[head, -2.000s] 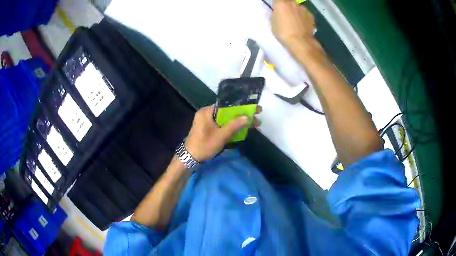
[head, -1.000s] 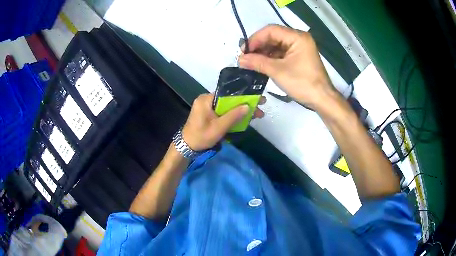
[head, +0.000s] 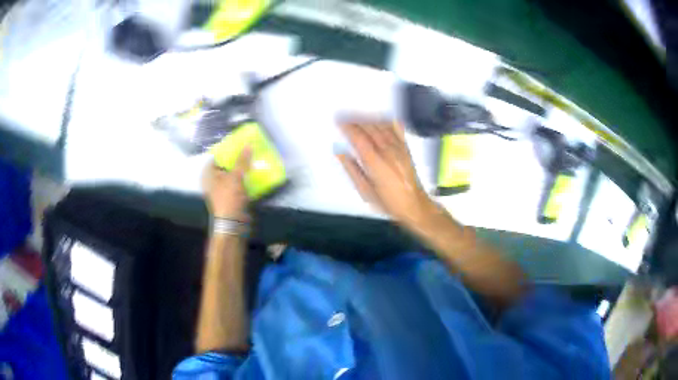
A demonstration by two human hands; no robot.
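The picture is blurred. My left hand (head: pixel 229 185) holds a smartphone with a yellow-green patch (head: pixel 254 162) low over the white sheets, left of centre. A dark cord and a blurred grey and white item (head: pixel 208 125) lie at or just behind its far end; I cannot tell whether the cord is plugged in. My right hand (head: pixel 383 159) is open and empty over the white sheet (head: pixel 308 104), fingers extended.
More phones with yellow-green patches lie along the bench to the right (head: pixel 455 162), (head: pixel 557 197), with dark cabled devices (head: pixel 431 110) beside them. Another yellow-green patch (head: pixel 236 16) is at the top. A black tray (head: pixel 134 297) of labelled phones stands lower left. A pinkish blur is at the right edge.
The view has swung to the right along the bench. My right hand has let go of the cable and moved away from the phone. My left hand still holds the phone, now further over the bench.
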